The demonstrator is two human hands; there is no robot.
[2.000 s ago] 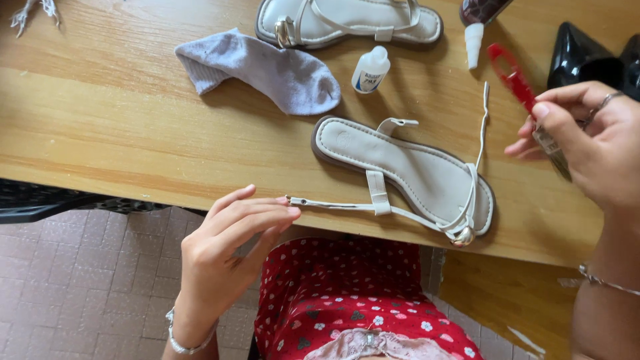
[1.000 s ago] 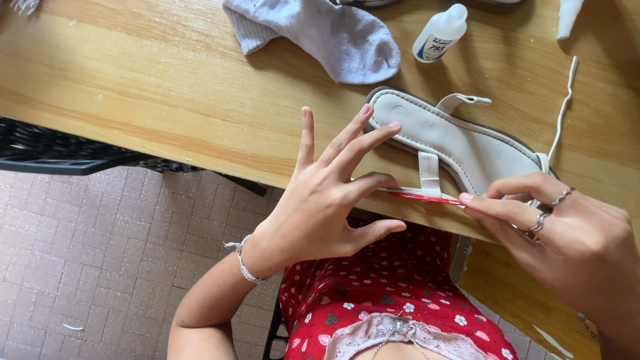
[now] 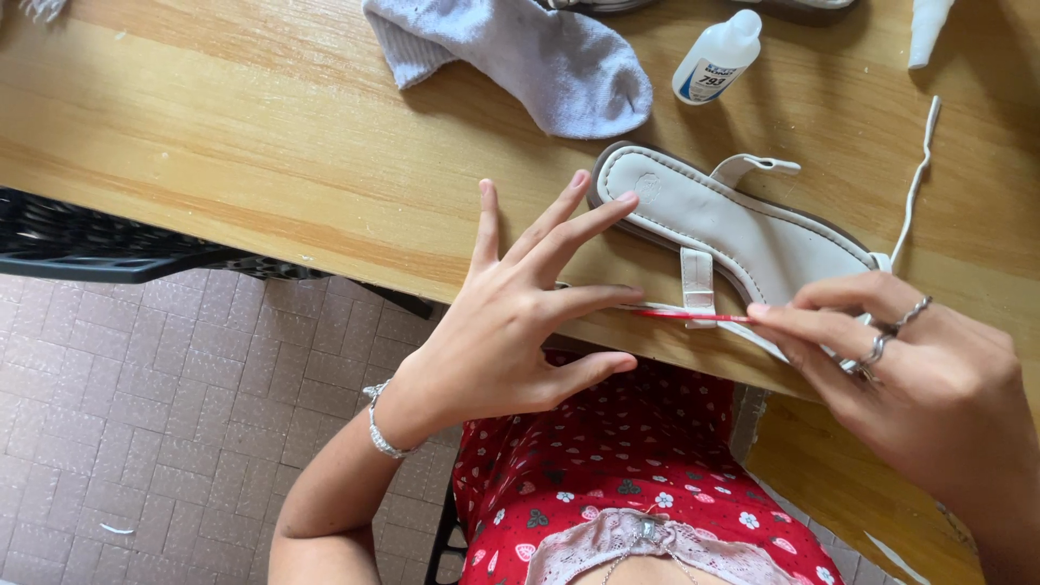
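A white sandal (image 3: 756,219) with a stitched insole lies slanted near the table's front edge. Its long thin strap passes by a white loop (image 3: 697,280) along that edge. My right hand (image 3: 910,366), with rings on it, pinches a thin red tool (image 3: 691,315) laid along the strap at the loop; its handle is hidden in the hand. My left hand (image 3: 528,317) has its fingers spread over the left end of the strap, the index fingertip by the strap. Whether a finger presses on it, I cannot tell. A loose strap (image 3: 918,179) extends from the sandal's toe end.
Behind the sandal stand a small white glue bottle (image 3: 717,61) and a greyish sock (image 3: 528,65). A white nozzle (image 3: 928,32) shows at the top right, with part of another sandal (image 3: 601,5) at the top edge. A black chair (image 3: 122,260) is at the left below the table.
The right hand has come down from the upper right with the red tool, which now lies along the strap. My left hand has moved from the strap end to spread over it. The view has moved closer.
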